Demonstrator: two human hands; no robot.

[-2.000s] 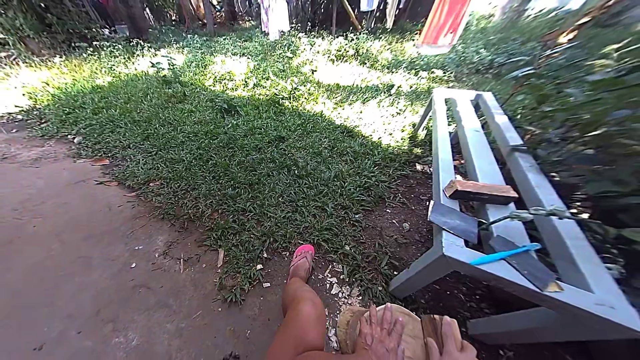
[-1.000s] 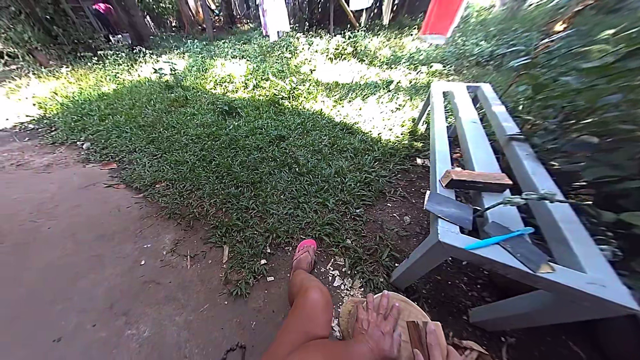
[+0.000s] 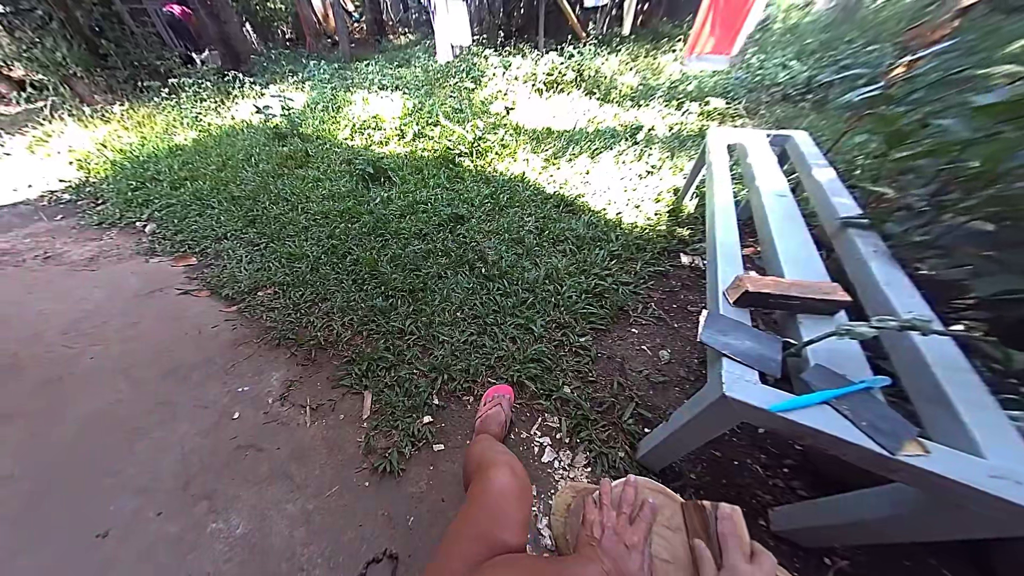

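Observation:
At the bottom edge of the head view, a pale round piece of wood [image 3: 668,520] lies low beside my bare leg. My left hand [image 3: 620,528] rests flat on it with fingers spread. My right hand [image 3: 732,544] grips a brown wooden block [image 3: 702,524] against the wood's right part; its lower side is cut off by the frame. On the grey slatted bench [image 3: 768,216] to the right lie another wood block [image 3: 788,294], two dark flat sheets, one nearer the slats [image 3: 742,342] and one at the end [image 3: 868,412], and a light-blue plastic handled tool [image 3: 830,394].
A green cord [image 3: 872,328] crosses the bench. Pale wood chips [image 3: 552,452] lie on the ground by my foot in a pink flip-flop [image 3: 498,394]. Bare ground [image 3: 160,416] is at left, grass [image 3: 400,240] ahead, and hanging cloths [image 3: 724,28] are farther back.
My right hand and the block have shifted a little on the round wood. My left hand stays spread on it. The things on the bench have not moved.

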